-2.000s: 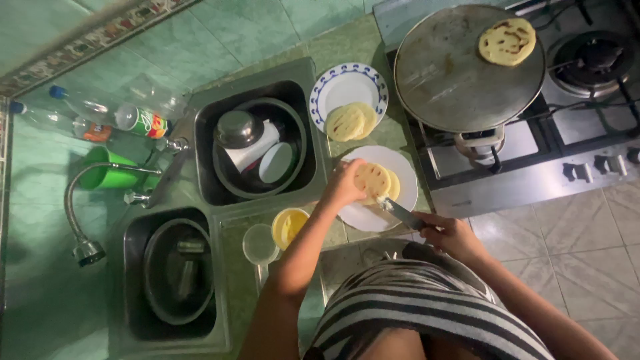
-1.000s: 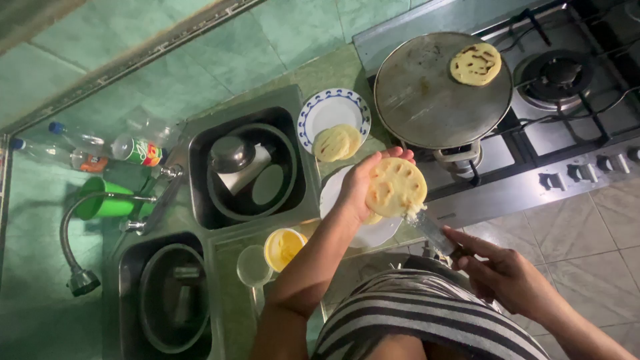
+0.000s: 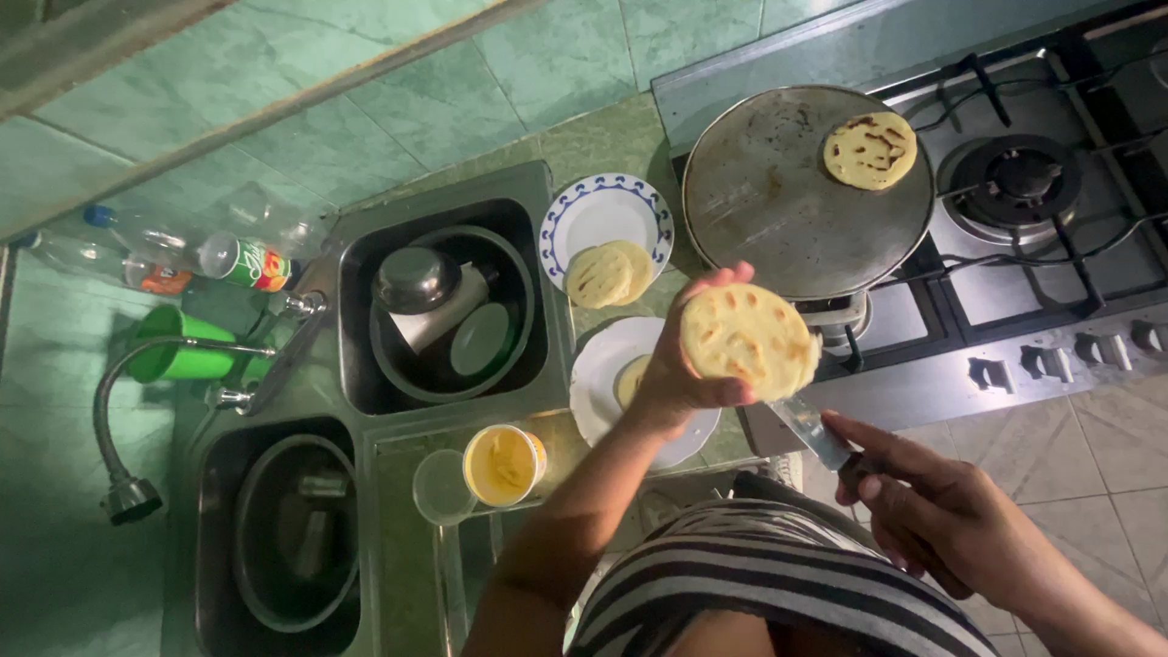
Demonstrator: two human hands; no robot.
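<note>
My left hand (image 3: 680, 370) holds up a flat round corn cake (image 3: 750, 342), browned in spots, above a white plate (image 3: 598, 401). Another cake (image 3: 631, 381) lies on that plate, partly behind my wrist. In my right hand (image 3: 922, 511) is a knife (image 3: 817, 436) with a metal blade and dark handle; its tip is at the lower edge of the held cake and hidden there. Two overlapping cakes (image 3: 600, 276) rest on a blue-rimmed plate (image 3: 607, 196). One cake with dark char marks (image 3: 870, 151) sits on the round griddle (image 3: 766, 196).
A gas stove (image 3: 1004, 274) stands at the right. An open tub of yellow spread (image 3: 505, 465) and a clear round lid (image 3: 444, 486) are near my left forearm. The double sink (image 3: 456, 411) holds basins and dishes. A faucet (image 3: 109, 438), green cup (image 3: 182, 342) and plastic bottles (image 3: 146, 237) are at the left.
My left hand has lifted the cake from over the white plate, and its broad face now shows. The knife has stayed in my right hand, its blade at the cake's edge.
</note>
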